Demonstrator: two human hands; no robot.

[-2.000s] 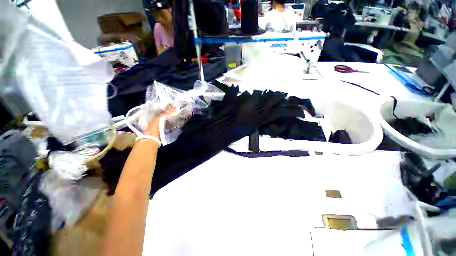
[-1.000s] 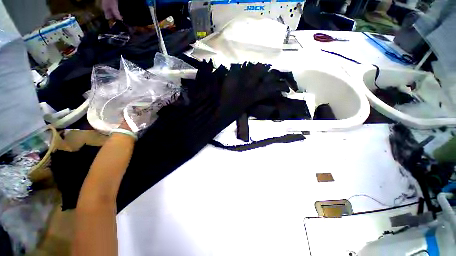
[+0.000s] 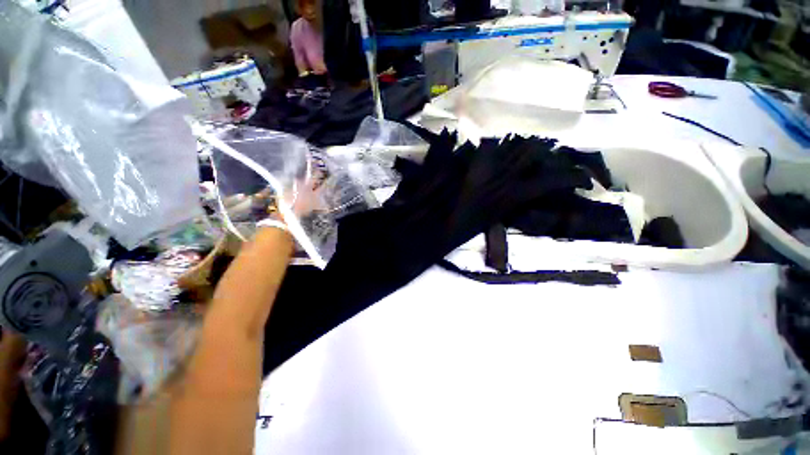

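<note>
My left hand reaches forward from the lower left. Its fingers are in a crinkled clear plastic bag, whose white edge crosses near my wrist; the plastic partly hides the grip. A long bundle of black fabric strips lies just right of my hand, from the table's left edge back over a white bin, ragged ends at the back. A narrow black strip lies on the table in front of the bin. My right hand is not in view.
A white bin is set in the table behind the strips, with another at the right edge. Red scissors lie at the back right, beyond a sewing machine. White plastic hangs at left. A person is behind.
The view dips, then rises and shifts left. My left hand stays at the clear bag, which moves and changes shape around it. The black strips stay on the table.
</note>
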